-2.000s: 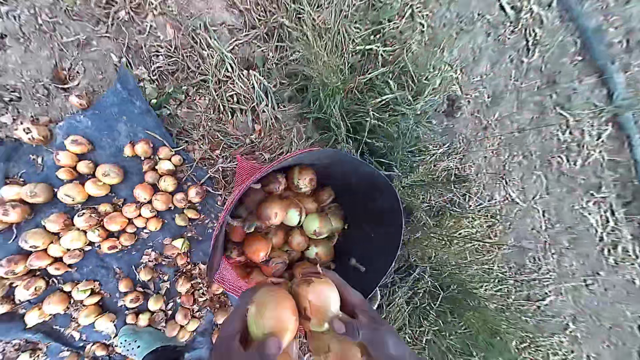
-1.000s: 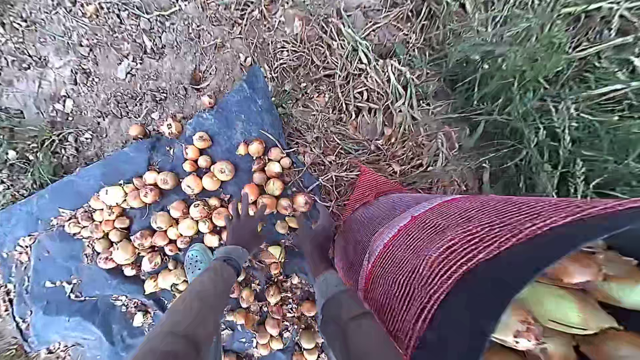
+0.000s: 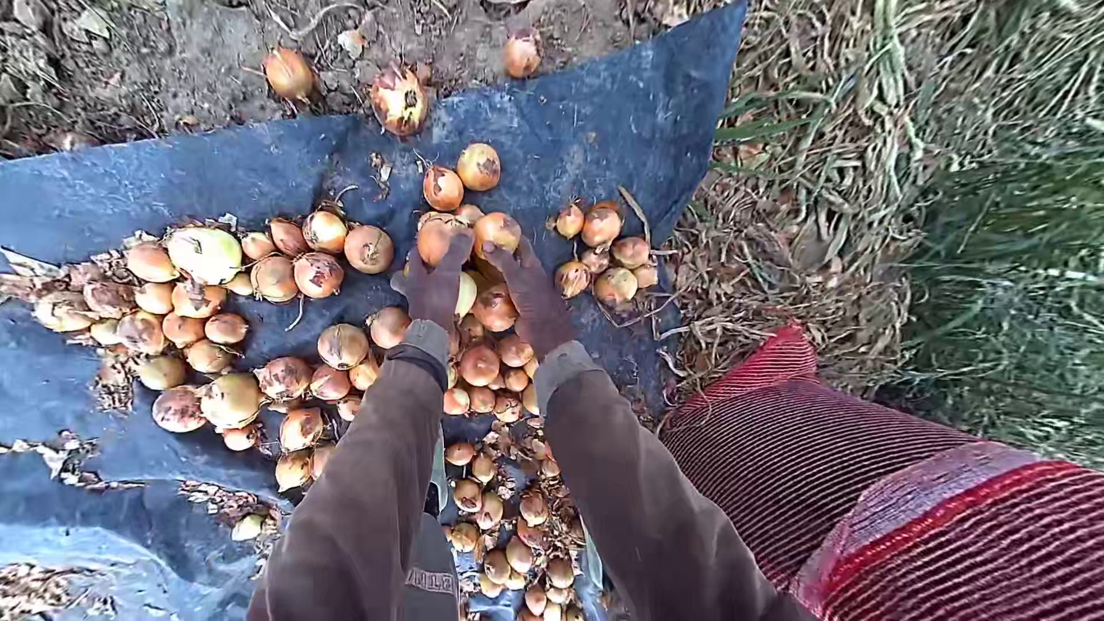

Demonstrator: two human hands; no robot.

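Both arms reach down over onions spread on a blue plastic sheet [image 3: 552, 138]. My left hand [image 3: 434, 280] has its fingers around a brown onion [image 3: 434, 240]. Beside it, my right hand [image 3: 528, 289] curls its fingers at another onion [image 3: 498, 232]; how firmly it grips is hard to tell. More onions, one pale and one orange-brown [image 3: 495, 308], lie between the two hands. At lower right stands a red and dark striped mesh sack [image 3: 802, 466]; its opening is out of view.
Groups of onions lie left of my hands [image 3: 231, 400], to the right [image 3: 616, 285] and below between my arms. Some onions [image 3: 400, 99] rest on bare soil beyond the sheet's edge. Dry stalks [image 3: 802, 198] and green grass [image 3: 1018, 293] border the right side.
Two seconds ago my hands held onions over a bucket-like opening with onions inside. They have since moved to the onions on the sheet, and the view has shifted with them.
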